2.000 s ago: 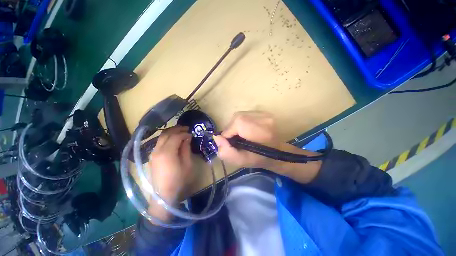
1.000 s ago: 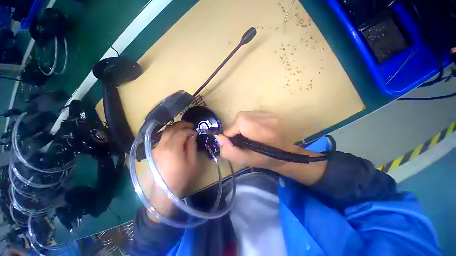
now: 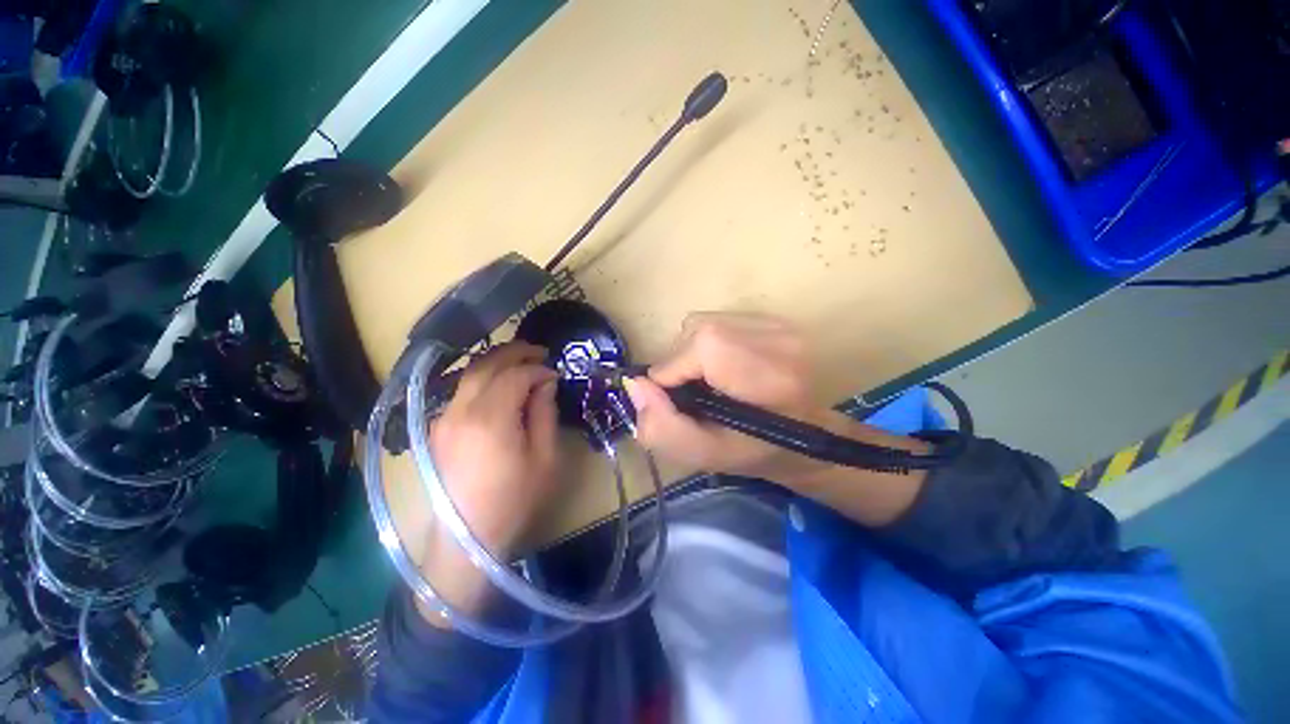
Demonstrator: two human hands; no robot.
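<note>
An open round black ear cup (image 3: pixel 574 340) with a shiny centre lies at the near edge of the tan board. My left hand (image 3: pixel 492 460) holds its left side. My right hand (image 3: pixel 729 396) grips a black soldering iron (image 3: pixel 764 422) like a pen, its front end over the cup's lower part; the tip is too small to make out. Clear headband hoops (image 3: pixel 467 573) loop over my left wrist. The boom microphone (image 3: pixel 637 170) points away across the board from the black second ear cup (image 3: pixel 488 300). Fine lead wires in the cup are hard to tell apart.
The tan board (image 3: pixel 792 304) bears scattered specks (image 3: pixel 849 156) at its far right. A blue tray (image 3: pixel 1047 184) with dark items stands beyond. A black headband pad (image 3: pixel 328 318) lies across the board's left edge. Waiting headsets (image 3: pixel 113 481) crowd the left. Yellow-black floor tape (image 3: pixel 1188 410) shows at right.
The view has shifted slightly since the oldest frame. Since the last one, my right hand and the soldering iron's front end have moved slightly up towards the cup's centre. The cup stays in place.
</note>
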